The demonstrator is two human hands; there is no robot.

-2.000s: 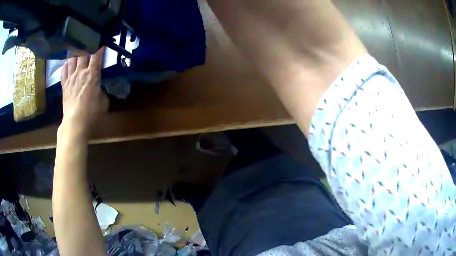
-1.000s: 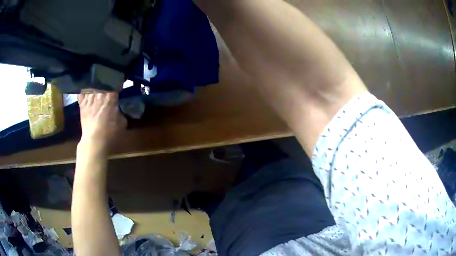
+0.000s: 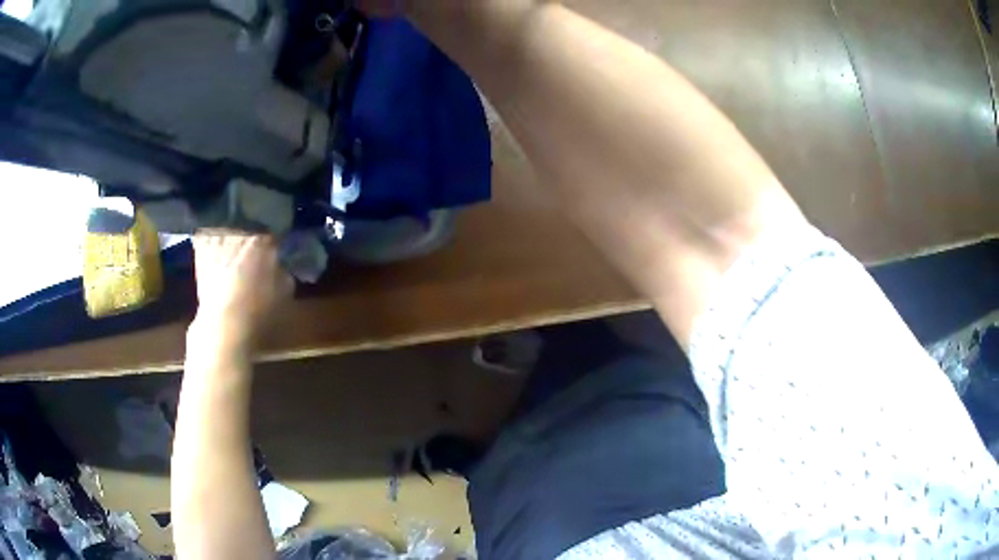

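Observation:
The grey-black cloth cutting machine [image 3: 186, 98] fills the upper left, close to the camera. Dark navy fabric layers [image 3: 422, 131] show at its right, and a navy band runs below the white paper [image 3: 38, 235] at the left. My left hand [image 3: 239, 266] rests at the lay's near edge, back of the hand up; its fingertips are hidden behind the machine. My right hand [image 3: 386, 7] is at the top edge beside the machine, mostly cut off; its grip cannot be seen. A yellow-taped cloth weight [image 3: 121, 268] sits left of my left hand, partly covered by the machine.
The brown table [image 3: 537, 263] runs across, its near edge crossing below my hands. A greyish translucent piece [image 3: 305, 258] lies right of my left hand. My dark-clothed legs [image 3: 603, 438] are below the edge. Scraps and clear plastic [image 3: 362, 543] litter the tan floor.
The machine looks larger and covers more of the paper and my left fingers. My left hand, the weight and the table edge have shifted lower and rightward in view.

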